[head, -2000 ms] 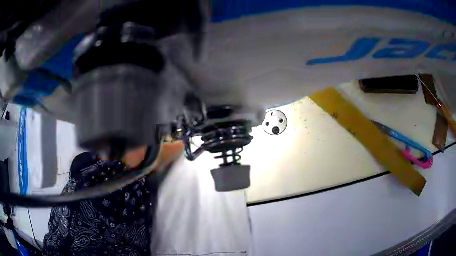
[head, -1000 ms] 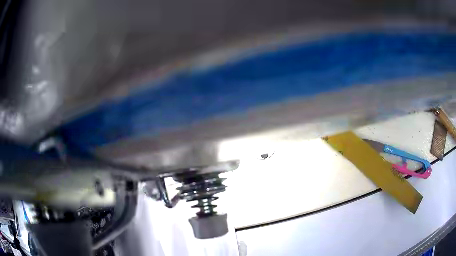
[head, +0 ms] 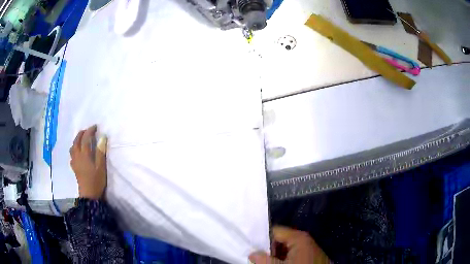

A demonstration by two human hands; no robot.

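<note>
A white fabric panel (head: pixel 190 139) lies on the machine table, with a faint line across it, and hangs over the front edge. Its right edge runs up to the lit needle area (head: pixel 249 36) under the sewing machine head (head: pixel 227 13). My left hand (head: pixel 90 160) rests at the panel's left side with its fingers a little spread and a pale cover on the thumb. My right hand (head: pixel 294 247) pinches the panel's lower right edge below the table's front edge and is partly cut off by the picture's bottom.
A mustard strip (head: pixel 358 51) lies right of the needle, over snips with blue and pink handles (head: pixel 402 64). Behind are a black rectangle (head: pixel 368 10), brown swatches (head: pixel 424 52) and a tan-handled tool (head: pixel 435 48). A measuring scale (head: pixel 361 171) follows the front edge.
The view has pulled back from the machine head, which now sits at the top. The panel shows widely, and both hands are visible on it. The strip and snips appear higher.
</note>
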